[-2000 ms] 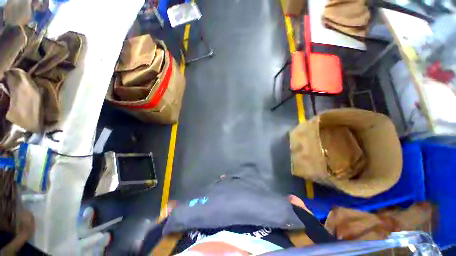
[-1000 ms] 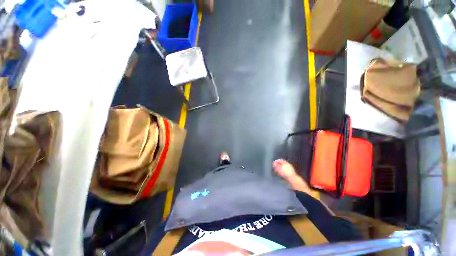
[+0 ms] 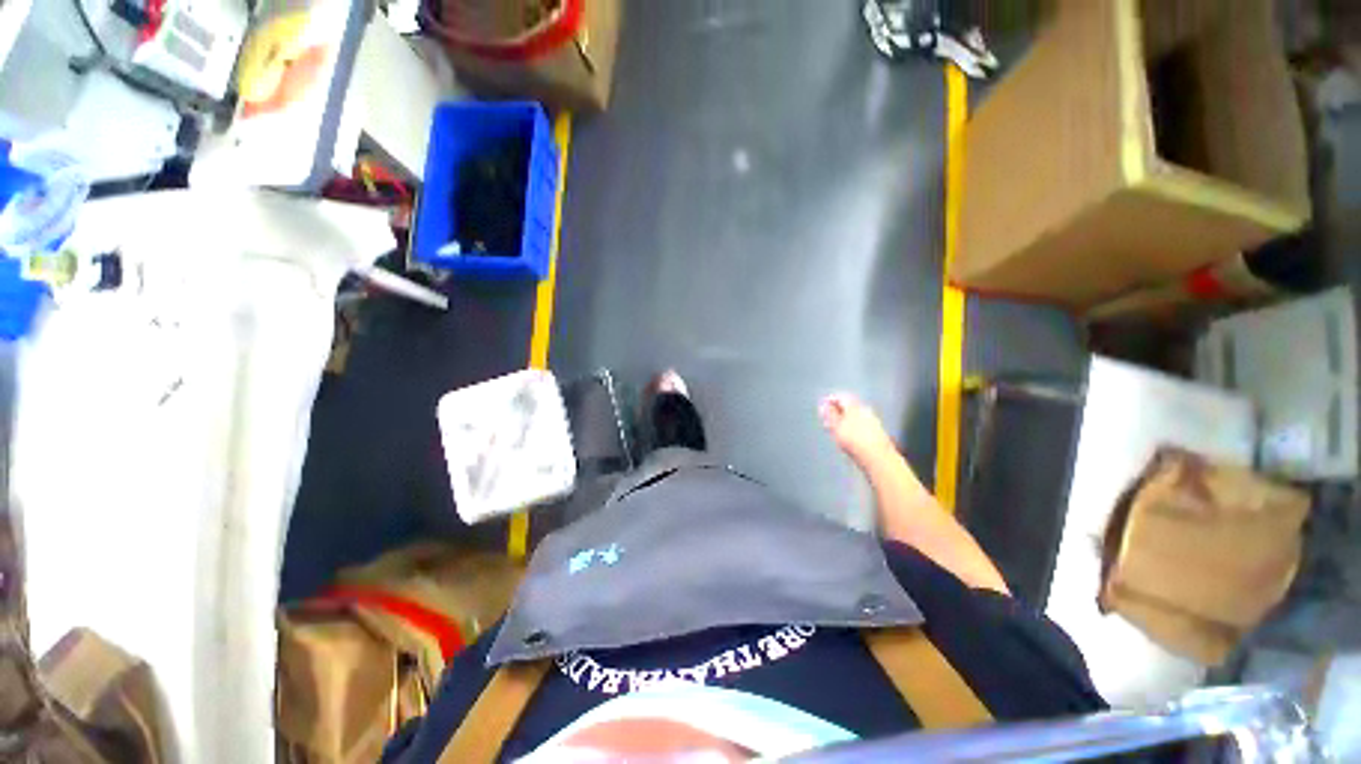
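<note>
My right hand (image 3: 845, 421) hangs over the grey floor, right of the apron. It is small and blurred, no object shows in it, and its fingers cannot be made out. My left hand is not in view. The grey apron (image 3: 702, 575) covers my front, with one dark shoe (image 3: 675, 418) showing beyond it. A square white-topped stool (image 3: 508, 445) stands close on the left. Brown bags (image 3: 336, 687) fill a box with a red band at the lower left.
The grey aisle (image 3: 746, 224) runs ahead between yellow lines. A blue crate (image 3: 484, 246) stands left, beside a long white table (image 3: 164, 403). At right are a large cardboard box (image 3: 1037, 164) and a brown bag (image 3: 1209, 552) on a white table. A person's shoes (image 3: 933, 42) show at the top.
The view has moved forward along the aisle. The stool and blue crate are nearer, and the red chair has left view. My left hand, faintly visible two seconds ago, is out of view.
</note>
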